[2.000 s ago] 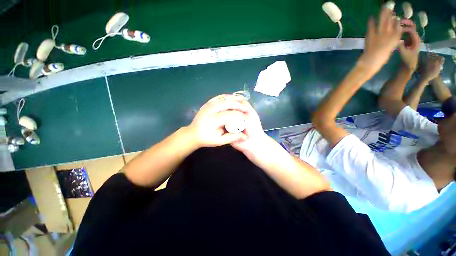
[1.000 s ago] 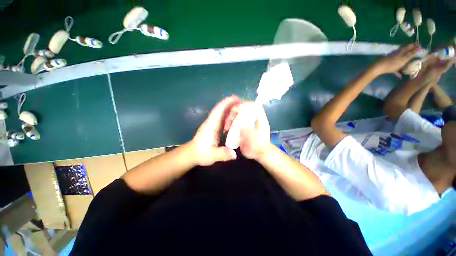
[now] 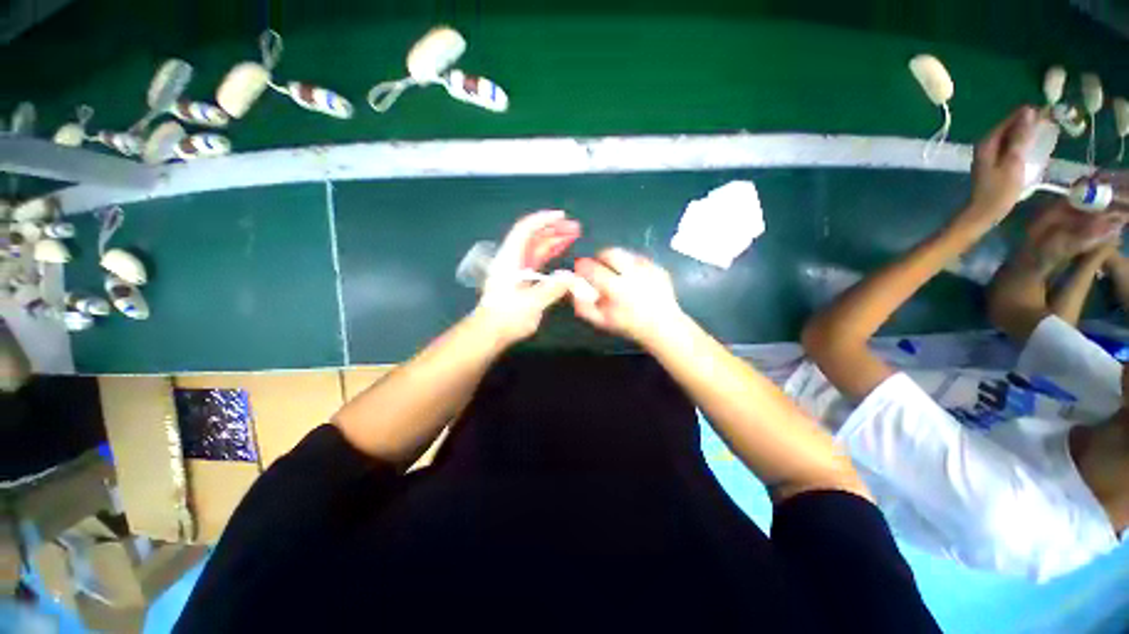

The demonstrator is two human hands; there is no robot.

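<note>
My left hand [image 3: 523,279] and my right hand [image 3: 623,294] are close together over the near edge of the bench. A thin white piece [image 3: 567,282], perhaps cord or strip, is pinched between their fingertips; its shape is blurred and partly hidden. A pale translucent thing [image 3: 475,264] shows just left of my left hand; I cannot tell whether it is held or lies on the bench. A stack of white slips [image 3: 721,224] lies on the bench to the right of my right hand.
Cream corded pieces [image 3: 436,55] and labelled pieces [image 3: 478,89] lie on the green belt behind the pale rail [image 3: 594,154]. More pieces [image 3: 124,265] crowd the far left bench. Cardboard boxes [image 3: 136,440] are below left. A neighbour's arm [image 3: 910,254] reaches over the bench at right.
My hands have opened out from a cupped clasp and moved apart. The blurred translucent shape beyond the slips is gone. The view has shifted, so belt, bench and pieces sit further right and lower.
</note>
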